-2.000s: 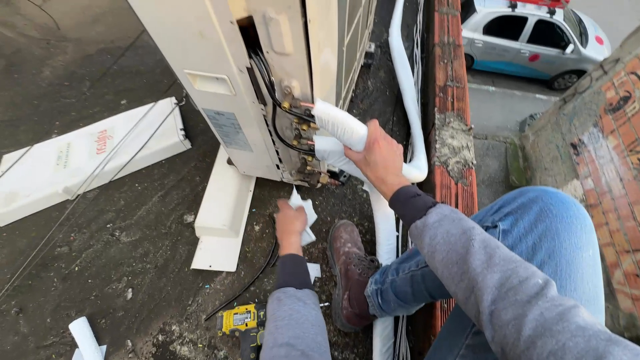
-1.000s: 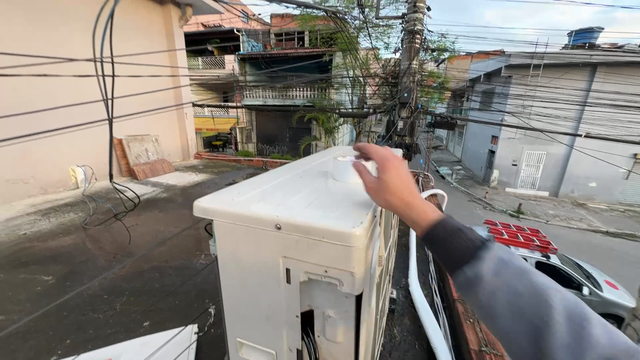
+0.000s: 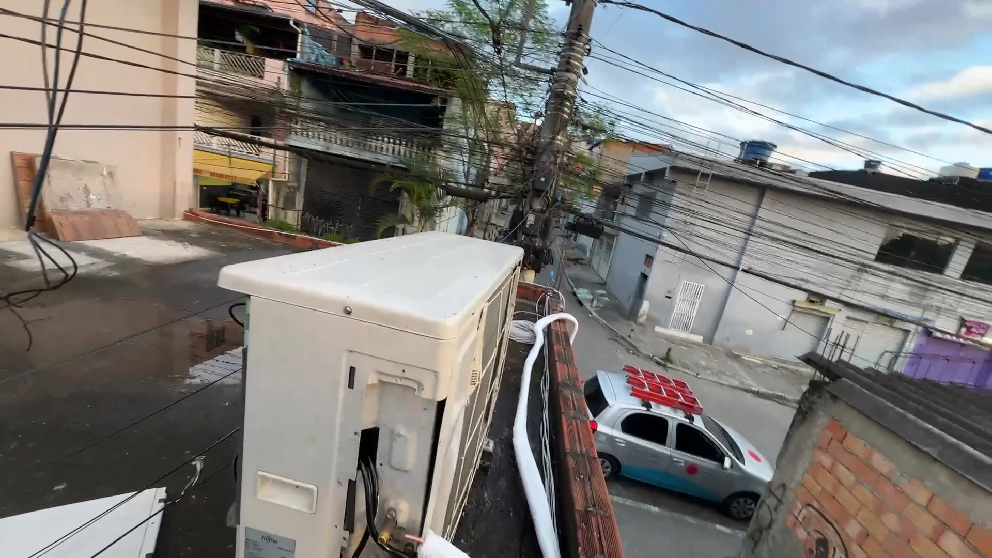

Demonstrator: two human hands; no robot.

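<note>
Neither my left hand nor my right hand is in the head view. A white Fujitsu air conditioner outdoor unit stands upright in the middle, its side service opening uncovered. Black cables run down inside that opening to brass valve fittings. At the bottom edge, the end of a white insulation-wrapped pipe meets a copper stub beside the fittings. A longer white wrapped line runs along the wall to the right of the unit. The top of the unit bears no hand.
A low wall of hollow red bricks edges the roof, with a drop to the street and a parked silver car beyond. Overhead wires cross from a utility pole. A white panel lies at lower left; loose black cables hang at far left.
The view has risen from the fittings to the street. My right hand, on the wrapped pipe and then at the unit's top, has left the view. My left hand, low beside the unit at first, is out too.
</note>
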